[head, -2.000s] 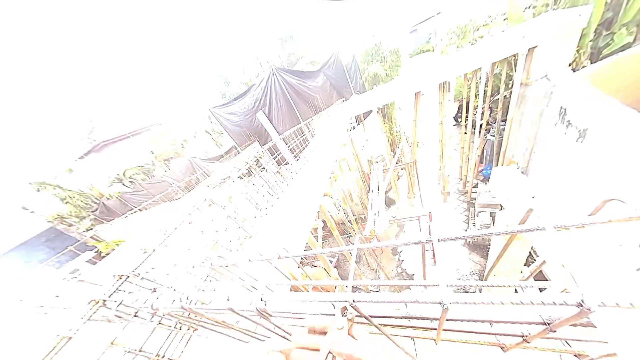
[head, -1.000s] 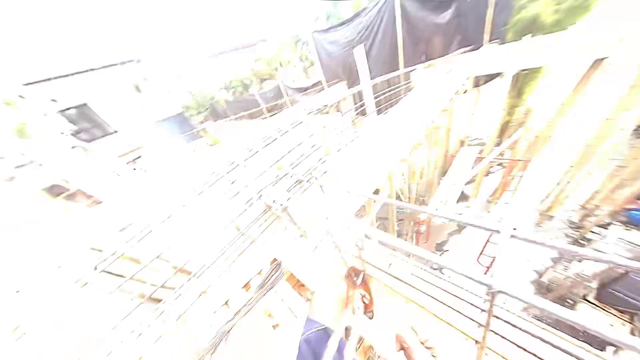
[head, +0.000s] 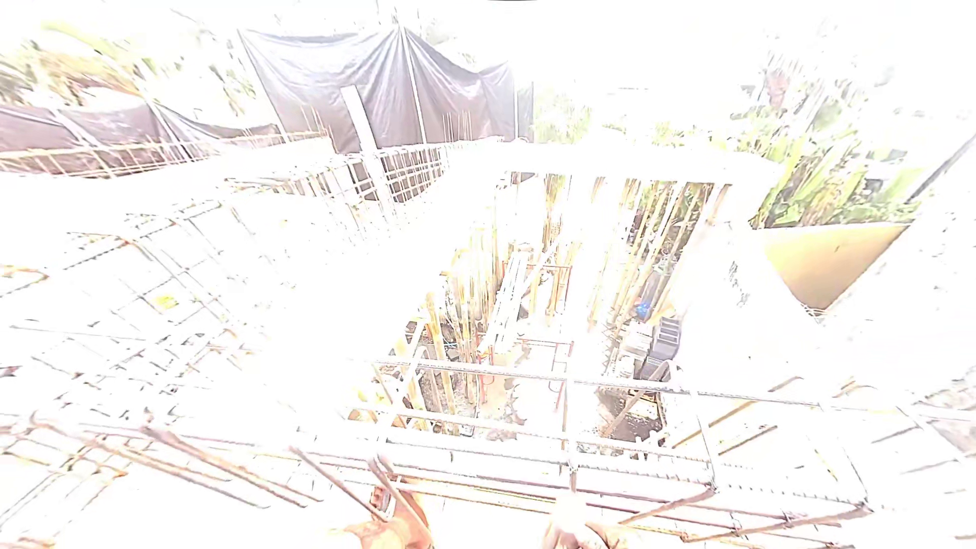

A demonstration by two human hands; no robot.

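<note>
Strong glare washes out much of the view. At the bottom edge, left of centre, my left hand [head: 395, 526] has its fingers curled at a bent steel bar end [head: 396, 488] of the rebar cage; whether it grips the bar or something else is not plain. My right hand [head: 576, 530] is farther right, low against the long horizontal rebars [head: 526, 488], near an upright stirrup [head: 570, 412]. Glare hides its fingers and anything in them. The cage of ribbed bars and stirrups runs across the view just beyond both hands.
Beyond the cage, a deep opening holds bamboo props [head: 435, 351] and grey hollow blocks [head: 666, 339]. A rebar mesh [head: 168, 267] spreads on the left. Dark sheeting [head: 457, 99] hangs behind, near an upright post [head: 366, 141]. A yellowish panel [head: 831, 255] stands at right, before plants.
The view has swung right since one second ago. The hands, close together and partly hidden then, now show apart at the bottom edge.
</note>
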